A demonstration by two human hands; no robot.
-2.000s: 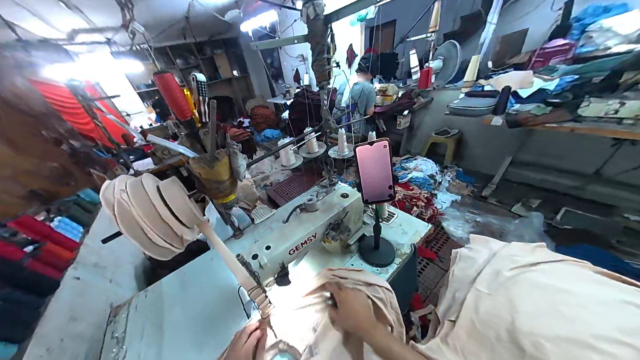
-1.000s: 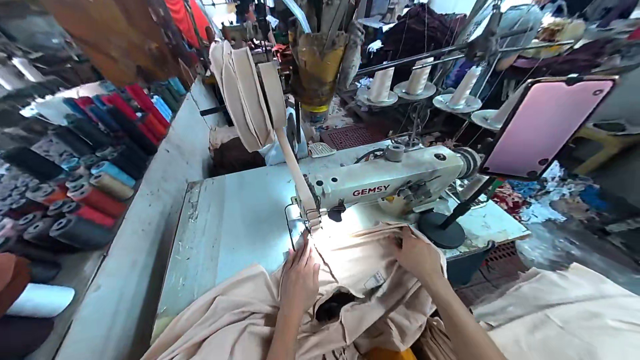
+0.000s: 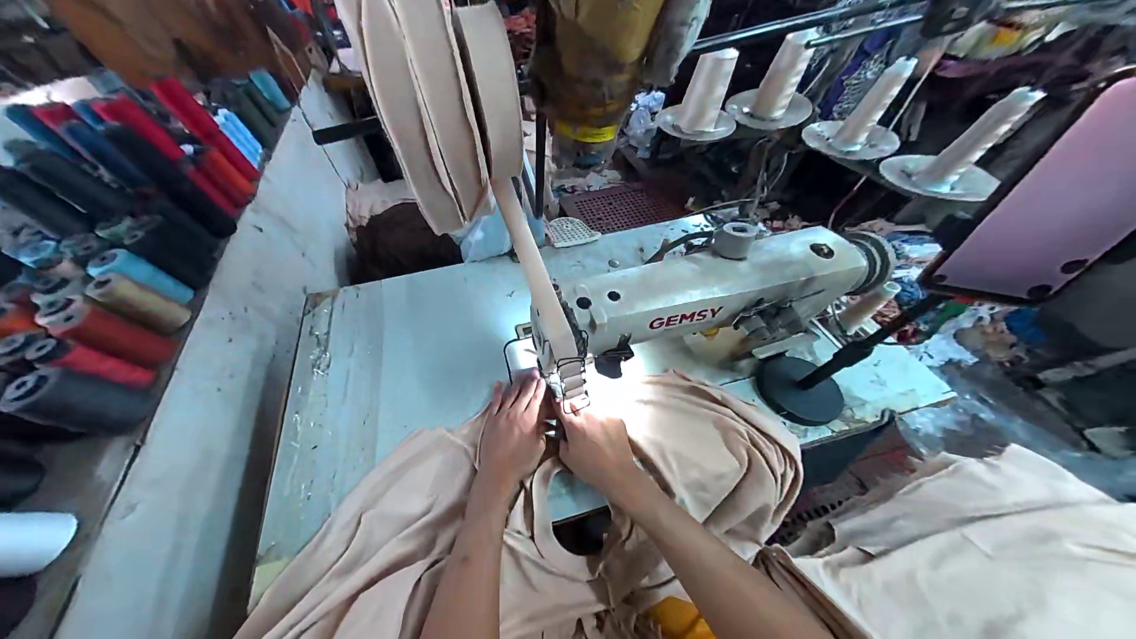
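A white Gemsy sewing machine (image 3: 710, 284) stands on a worn pale table (image 3: 417, 346). My left hand (image 3: 515, 430) lies on beige knit fabric (image 3: 390, 506) just left of the needle area, fingers stretched forward. Close beside it, my right hand (image 3: 595, 444) has its fingers bent on the fabric at the presser foot, which the hands and a wire guide partly hide. A beige fabric strip (image 3: 532, 257) runs down from large rolls (image 3: 435, 106) into the guide (image 3: 572, 382). The fabric drapes over the table's near edge, with an opening in it below my hands.
A phone (image 3: 1047, 195) on a stand with a round black base (image 3: 799, 390) is at the right. Thread cones (image 3: 706, 89) stand behind the machine. Many colored thread spools (image 3: 106, 328) lie beyond a low wall (image 3: 222, 355) at left. A beige fabric pile (image 3: 994, 550) lies at lower right.
My right hand has moved left from the fabric at the machine's right to the needle area, close beside my left hand. The view has swung and come closer to the machine since the oldest frame.
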